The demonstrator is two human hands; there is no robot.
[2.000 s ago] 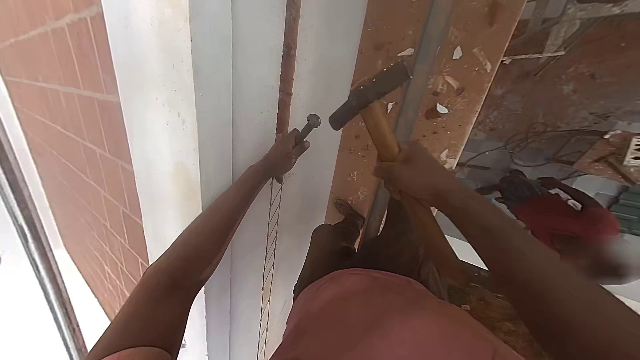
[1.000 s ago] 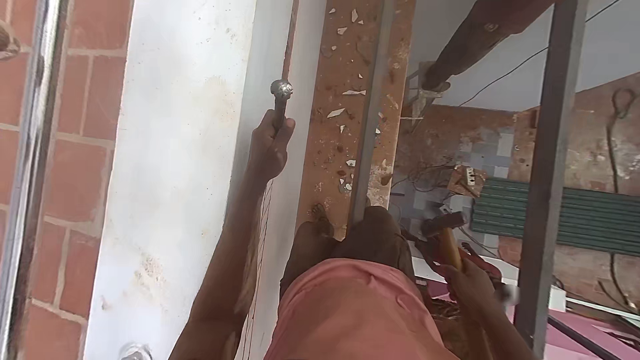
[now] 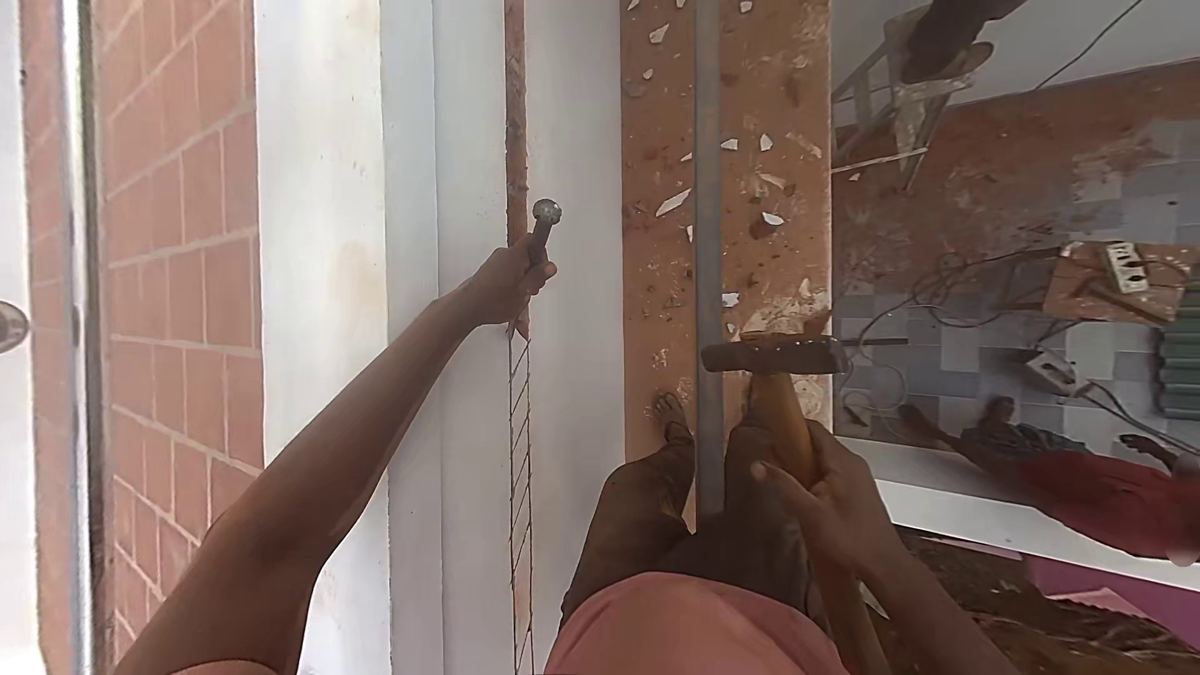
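Note:
My left hand point(image 3: 511, 281) grips a metal chisel point(image 3: 542, 230) with a flattened, mushroomed head, at the lower end of a narrow chased groove point(image 3: 516, 122) in the white wall point(image 3: 572, 375). Its tip is hidden by my fingers. Below the hand, two marked lines with diagonal strokes between them point(image 3: 520, 487) continue from the groove. My right hand point(image 3: 825, 497) holds the wooden handle of a sledgehammer point(image 3: 773, 356), right of the chisel and apart from it. The hammer head lies across the view in front of a grey metal bar.
A grey metal bar point(image 3: 708, 234) runs along a brown ledge point(image 3: 656, 328) strewn with white chips, where my bare foot rests. Far below at right are a person in red point(image 3: 1087, 487), cables, a small wooden table point(image 3: 1069, 291) with a power strip, and another person's legs on a wooden stand point(image 3: 909, 103).
The hammer has come up from low on the right, nearer the chisel. Two seconds ago it was raised close to the chisel head. My left hand keeps hold of the chisel.

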